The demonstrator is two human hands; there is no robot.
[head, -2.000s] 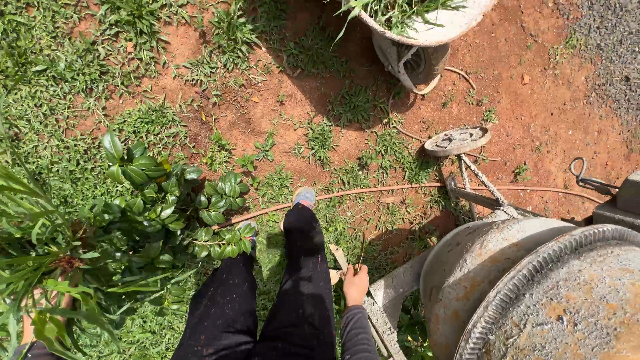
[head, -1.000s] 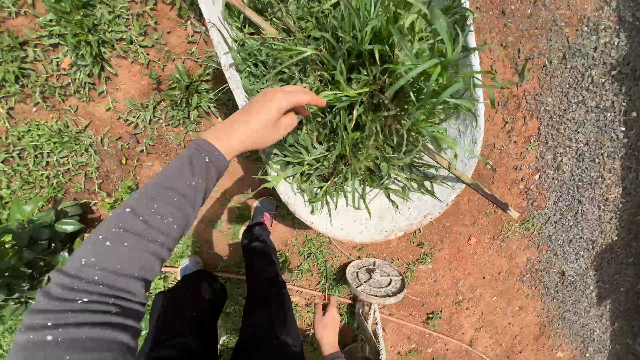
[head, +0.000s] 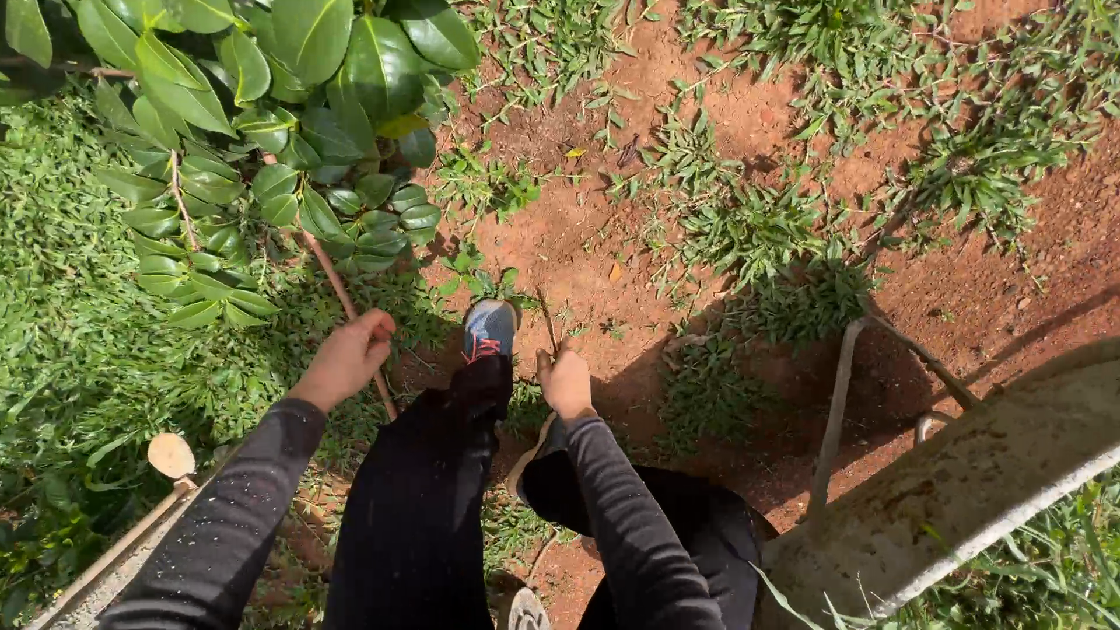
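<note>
My left hand (head: 347,357) hangs in front of my left leg with the fingers curled; nothing shows in it, and the inside of the palm is hidden. Just behind it a brown hose (head: 337,280) runs over the grass. My right hand (head: 565,378) is closed on the lower end of a thin dark tool (head: 547,315), perhaps a blade or a stick, which points up and away from me. Below the hands are my legs in black trousers and a blue-grey shoe with red laces (head: 490,331).
A glossy-leaved shrub (head: 324,96) fills the upper left. At lower right stands a wheelbarrow (head: 936,481) with its metal leg (head: 836,411) and cut grass in it. A pale round wooden end (head: 171,455) lies at lower left. Weeds (head: 752,227) grow in red soil.
The view has swung from the wheelbarrow to the shrub side. My left hand, over the heap of grass a second ago, is now away from it.
</note>
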